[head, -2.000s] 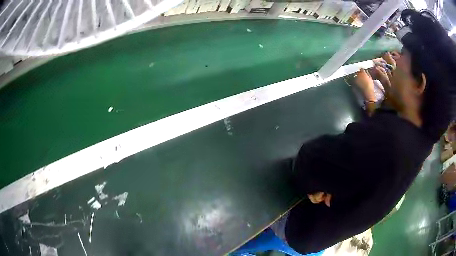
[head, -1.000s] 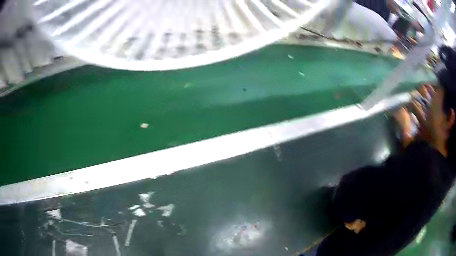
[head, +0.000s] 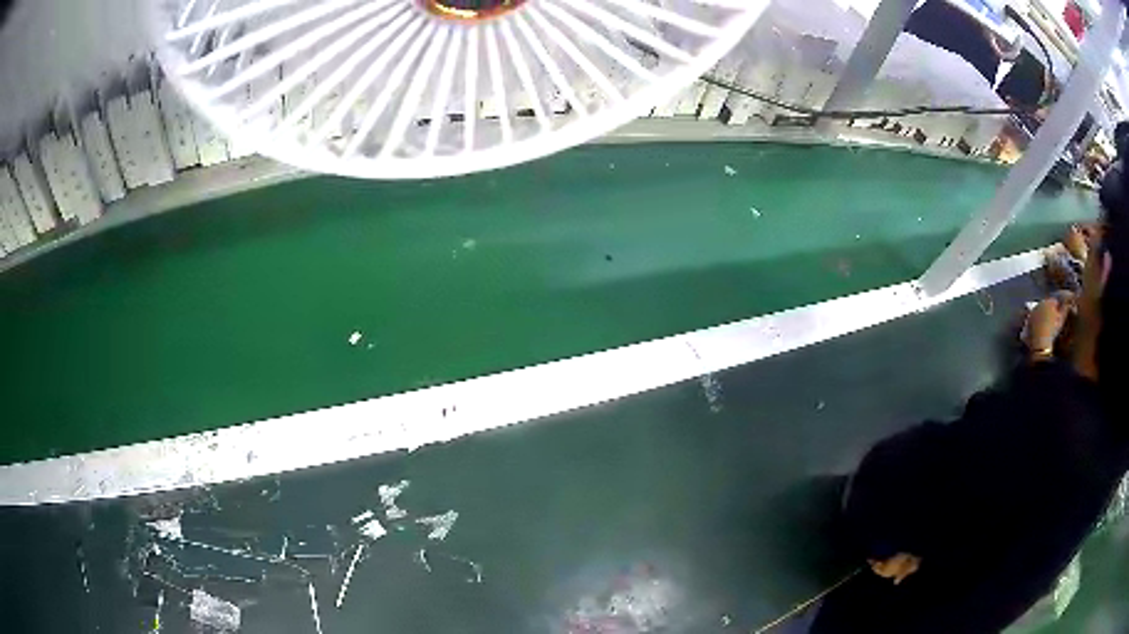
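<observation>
Neither of my hands is in the picture. Nearest in front of me is the dark green worktop [head: 594, 495], scuffed, with whitish tape scraps [head: 372, 528] stuck on its left part. A long white edge rail [head: 557, 382] runs between the worktop and the bright green conveyor belt [head: 495, 273]. A white round fan guard [head: 409, 93] with radial ribs and an orange-brown centre shows at the top, cut off by the upper edge.
A person in dark clothes [head: 978, 495] sits at the bench on the right, hands near the rail. A slanting white post [head: 1009, 192] rises from the rail. Pale upright slats [head: 74, 176] stand behind the belt. A small pale scrap [head: 355, 337] lies on the belt.
The view has swung left: the seated person and the post now sit farther right. More of the fan guard shows, with its orange-brown centre now in view.
</observation>
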